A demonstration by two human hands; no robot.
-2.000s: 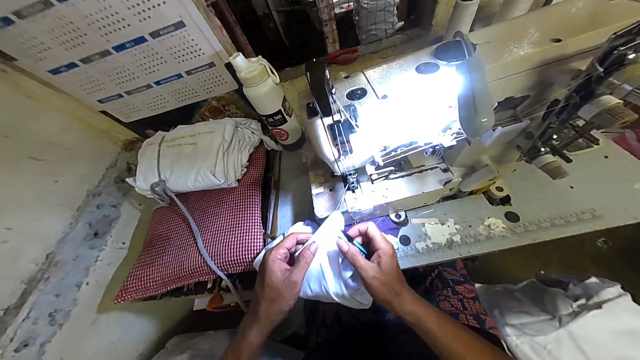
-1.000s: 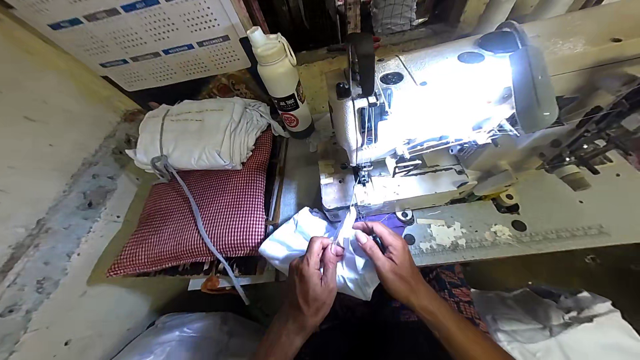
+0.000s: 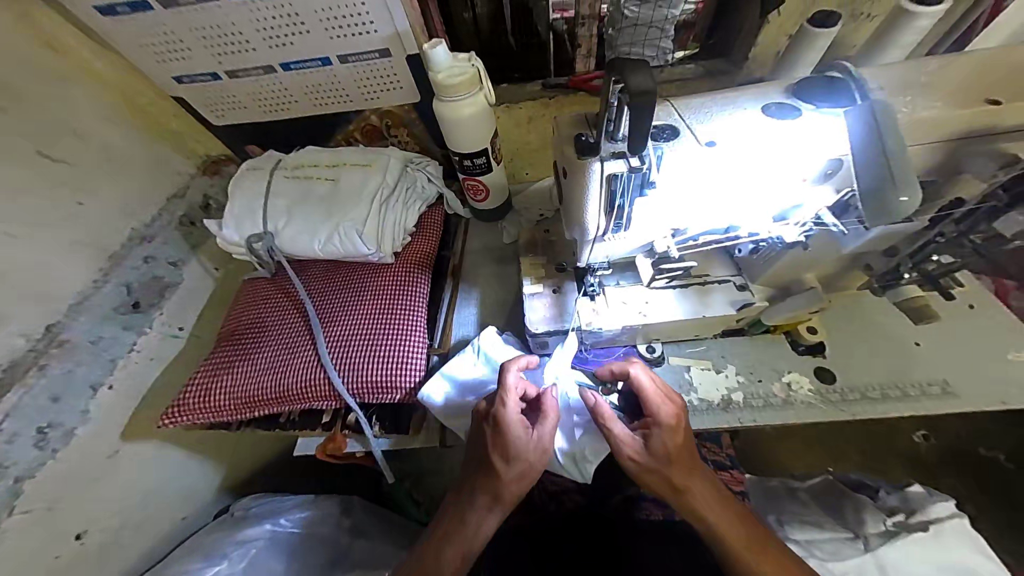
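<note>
White fabric lies at the front edge of the sewing machine table, below the needle area of an industrial sewing machine with its lamp lit. Thread runs from the presser foot down to the cloth. My left hand pinches the cloth between thumb and fingers. My right hand is at the cloth's right side, with a small dark tool, perhaps thread snips, partly hidden in its fingers. Whether its blades touch the thread cannot be told.
On the left, a tied bundle of white cloth rests on a red checked cushion. A white bottle stands behind, beside a wall calendar. Thread cones stand at the back right. More white cloth lies at lower right.
Two seconds ago both hands held the cloth bunched close together; it now spreads out more to the left. My right hand has moved slightly apart from my left since one second ago.
</note>
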